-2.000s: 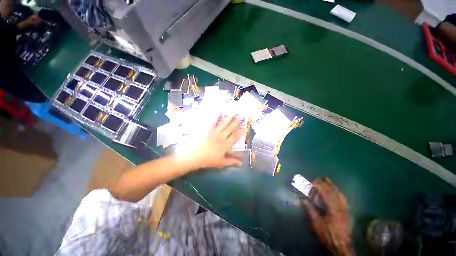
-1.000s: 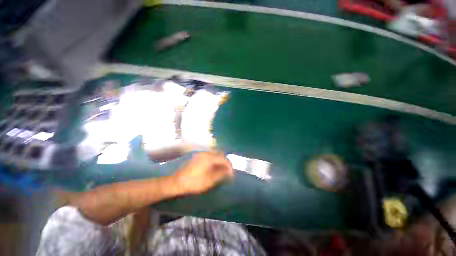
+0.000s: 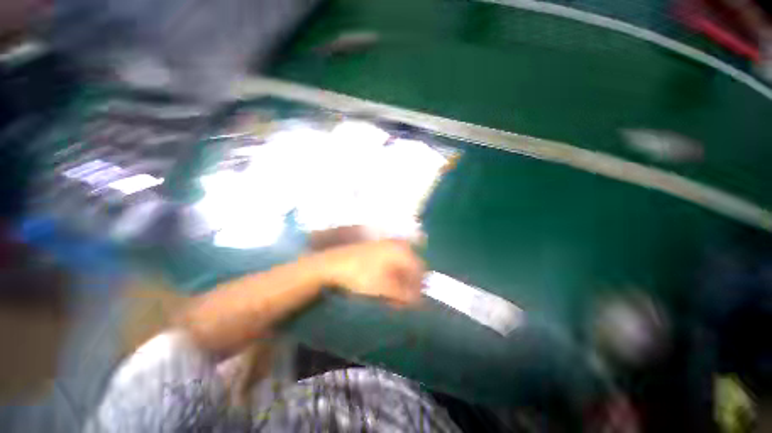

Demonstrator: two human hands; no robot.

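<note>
The view is blurred. My left hand (image 3: 394,271) is low over the bench, its fingers closed at the left end of a pale joined unit (image 3: 474,302), which lies on the green surface or just above it. Blur hides the exact grip. Behind the hand, a glaring pile of LCD modules (image 3: 330,173) spreads out, with an orange flex edge on its right side. My right hand cannot be made out in the frame.
A blister tray (image 3: 114,176) is at the left, beside a grey machine (image 3: 161,42). Blurred units lie beyond the pale strip (image 3: 542,150), one at the right (image 3: 663,145). A round tub (image 3: 628,326) and a yellow item (image 3: 733,404) are at the lower right.
My left hand has moved from over the module pile to the joined unit. My right hand, seen beside a pale unit two seconds ago, no longer shows. The camera view has shifted.
</note>
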